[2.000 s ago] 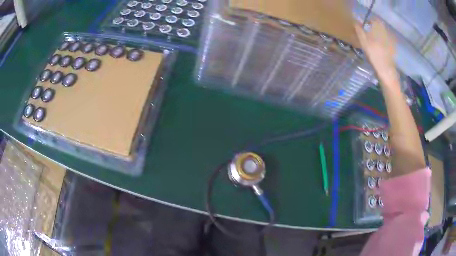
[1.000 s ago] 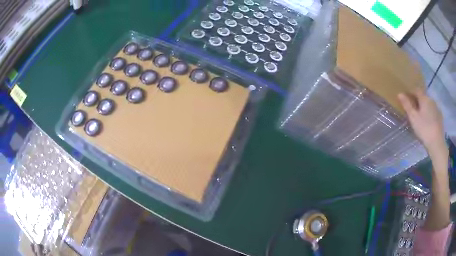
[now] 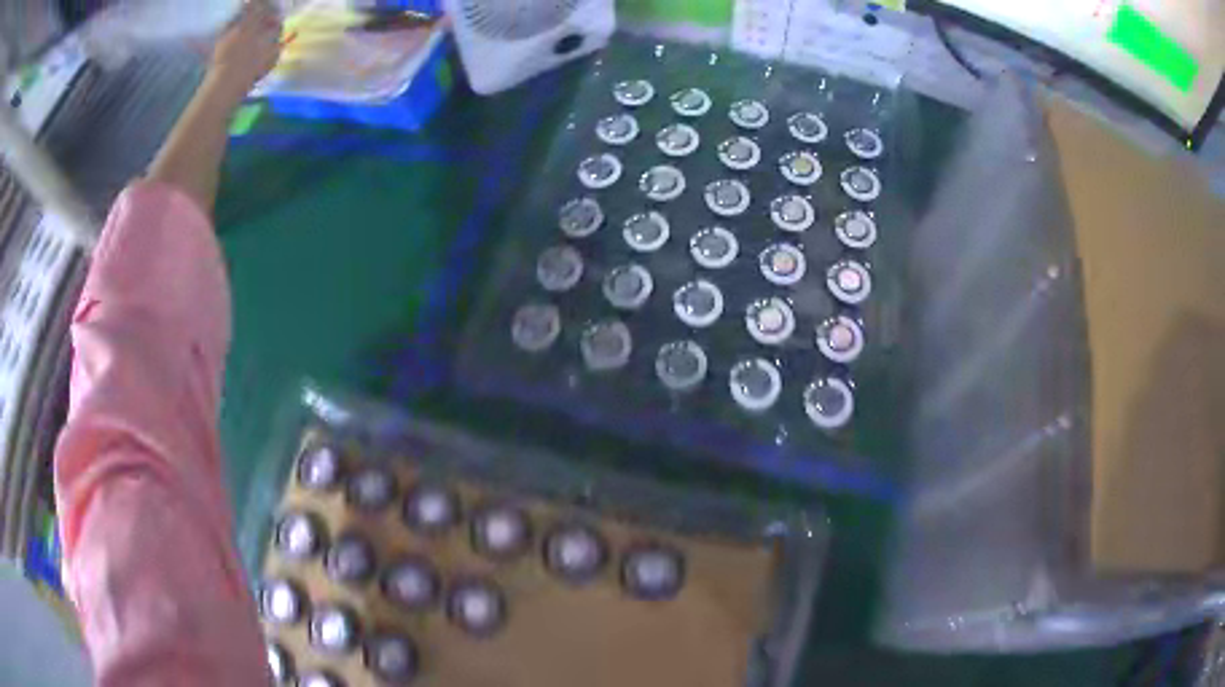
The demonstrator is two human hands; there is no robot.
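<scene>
My left hand (image 3: 249,48) is small and blurred at the top left, at the end of a pink-sleeved arm, beside a blue bin. Its fingers are unclear, so I cannot tell whether it holds anything. A pale blurred shape lies just left of it. My right hand is not in view. A clear tray of white-ringed discs (image 3: 713,247) lies at the centre. The left blister tray (image 3: 802,591), cut off by the lower edge, has dark-rimmed discs (image 3: 574,552) in rows on a brown liner (image 3: 591,642).
The tray stack (image 3: 994,403), topped with a cardboard liner (image 3: 1155,403), stands at the right. A blue bin (image 3: 403,97) with papers and a white fan (image 3: 531,34) are at the back. A display with a green area (image 3: 1153,46) is at the top right. Blue tape marks the mat.
The view has swung left and towards the back. The right hand on the stack has left the picture. The left arm has come in, and the puck and green probe are out of view.
</scene>
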